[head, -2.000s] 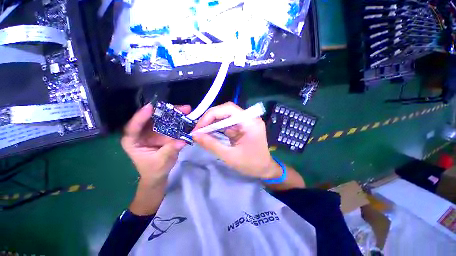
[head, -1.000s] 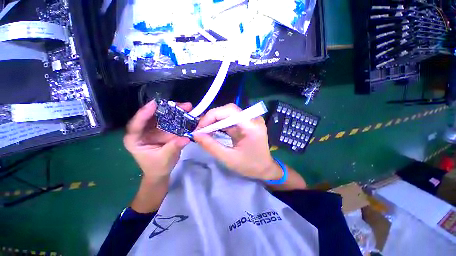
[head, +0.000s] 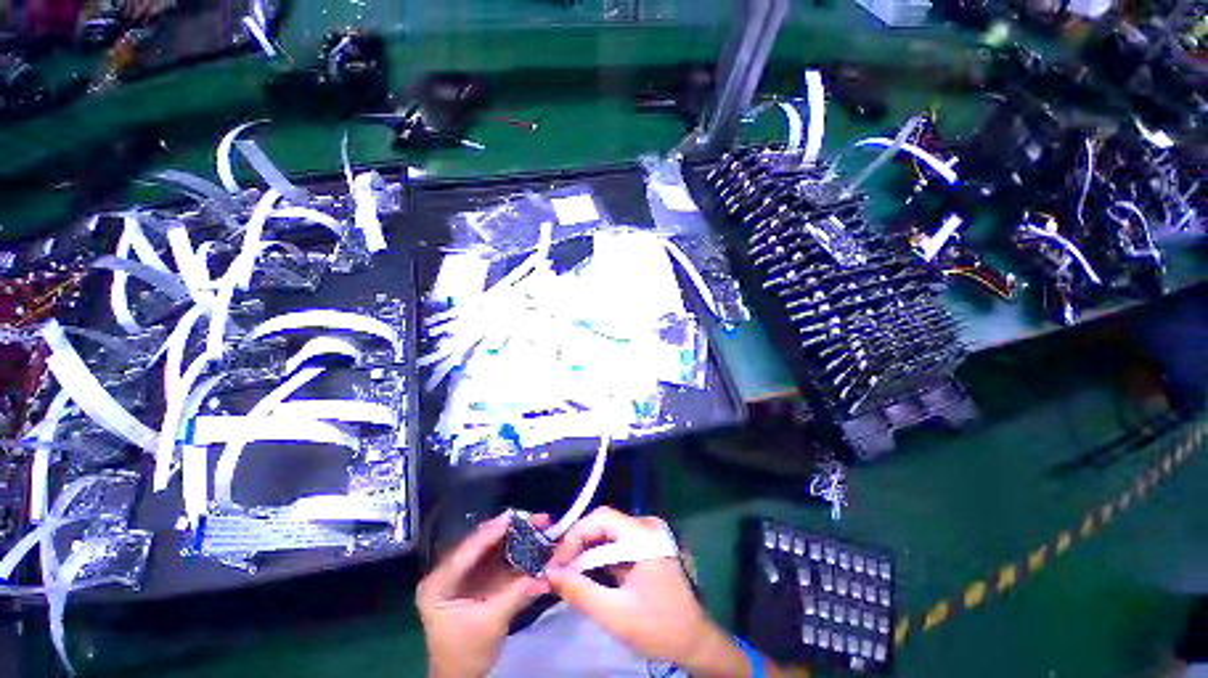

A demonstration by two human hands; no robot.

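My left hand (head: pixel 466 599) holds a small dark circuit board (head: pixel 526 544) by its edges, above the lap at the bottom centre. My right hand (head: pixel 633 591) is at the board's right edge and pinches a white flat ribbon cable (head: pixel 612 551) between its fingers. A second white ribbon cable (head: pixel 594 485) curves from the board up to the cable tray. The fingertips hide where the cables meet the board. The blue wrist band (head: pixel 754 658) shows at the bottom edge.
A black tray (head: pixel 583 457) holds a bright white cable pile (head: pixel 570 344). The left tray (head: pixel 298 572) holds boards with cables attached. A slotted rack (head: pixel 848 305) stands right of it. A small-parts tray (head: pixel 824 599) is low at right. Wired parts (head: pixel 1100 219) lie far right.
The view has tilted up, so the hands sit lower and both trays and the rack show more fully. Both hands still hold the board and cable.
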